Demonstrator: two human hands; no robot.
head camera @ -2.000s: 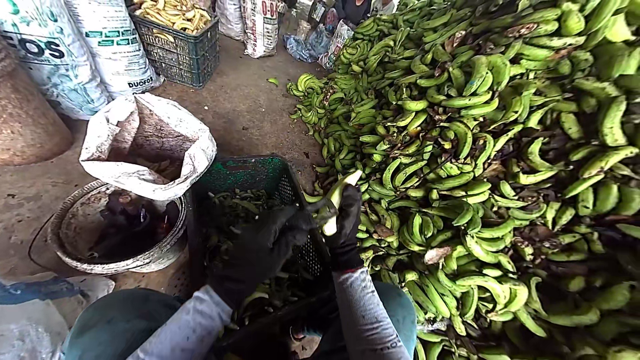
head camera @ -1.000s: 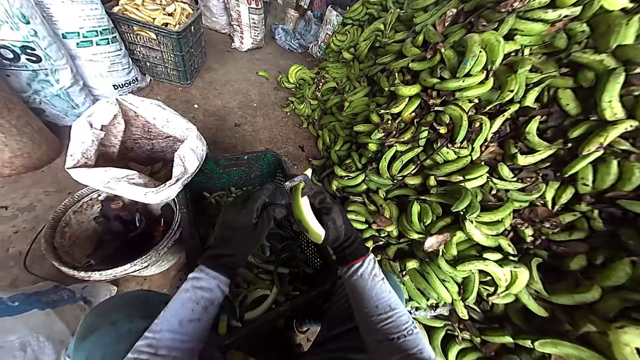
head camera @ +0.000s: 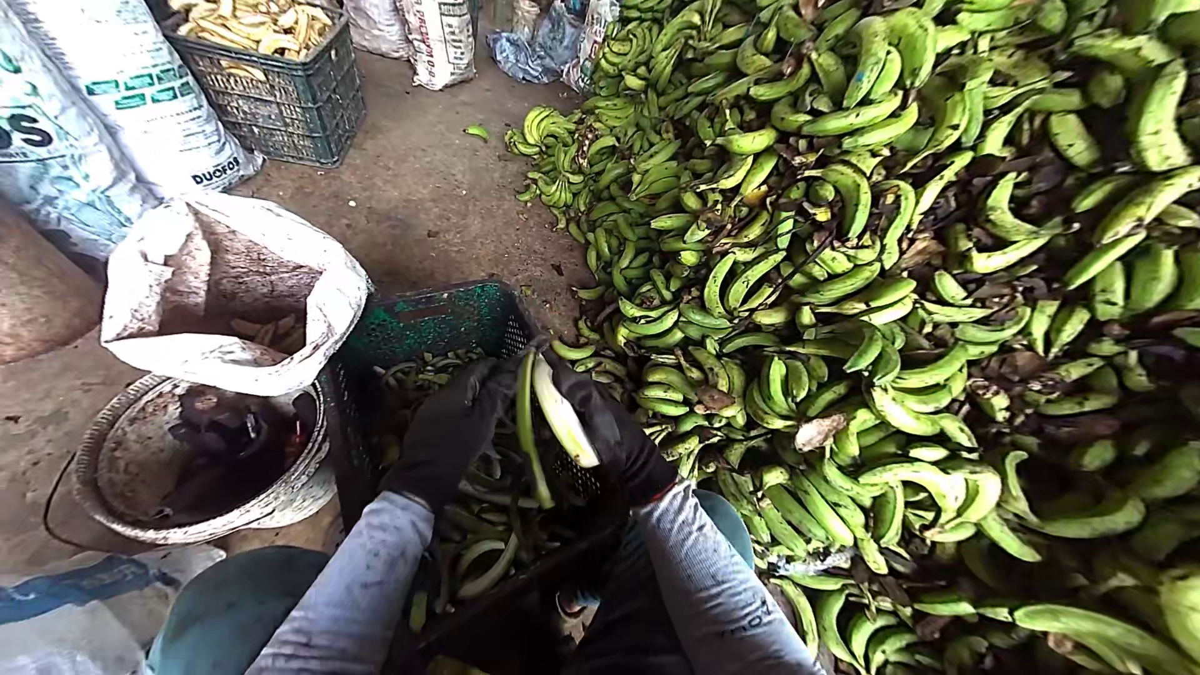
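Both my hands wear black gloves and meet over a dark plastic crate (head camera: 422, 314) that holds green peels (head camera: 487, 553). My right hand (head camera: 609, 427) is closed around a green plantain (head camera: 562, 412), whose pale flesh shows along one side. A long strip of green peel (head camera: 530, 431) hangs beside it, between the two hands. My left hand (head camera: 455, 422) is at the upper end of that strip, with its fingers bent. Whether it grips the strip or a small tool is hidden by the glove.
A large heap of green plantains (head camera: 825, 281) fills the right side. An open white sack (head camera: 225, 366) stands at the left, above a round bucket (head camera: 94, 459) with dark contents. Farther back are a crate (head camera: 281, 103) of peeled plantains and printed sacks (head camera: 150, 94).
The hands have worked over the crate throughout. A long strip of peel now hangs apart from the plantain, where one second ago the plantain showed green skin along one side.
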